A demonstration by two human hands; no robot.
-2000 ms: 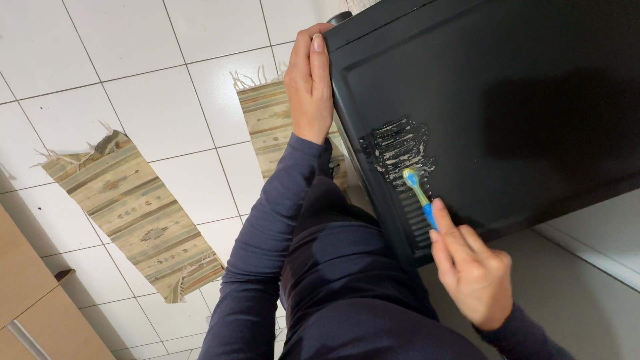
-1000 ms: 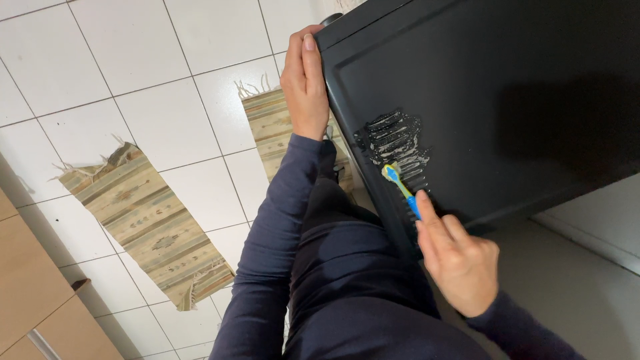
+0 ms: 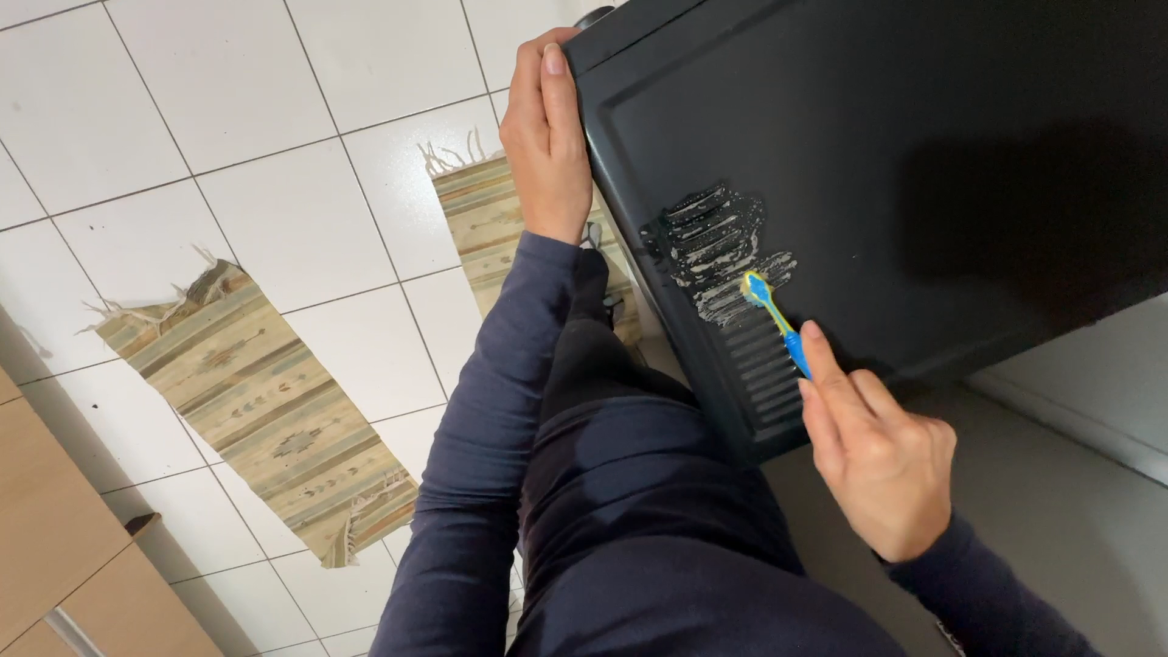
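My right hand point(image 3: 881, 447) grips a blue and yellow toothbrush point(image 3: 774, 315) by its handle. The brush head rests on whitish foam point(image 3: 721, 251) spread over a ribbed vent area near the edge of a black appliance panel point(image 3: 821, 164). Lower ribs of the vent point(image 3: 762, 374) show without foam. My left hand point(image 3: 550, 137) lies along the panel's left edge near its upper corner, thumb on top; its other fingertips are hidden behind the edge.
Two striped, fringed woven rugs point(image 3: 265, 411) point(image 3: 474, 214) lie on white floor tiles point(image 3: 265, 228). Light wooden cabinet fronts point(image 3: 55, 511) stand at the lower left. A pale wall or side surface point(image 3: 1086, 392) is at the right, beyond the panel. My legs are against the panel's near edge.
The toothbrush has moved over the ribs with my right hand, and foam now covers more of the vent's lower part. My left hand has stayed on the panel's edge.
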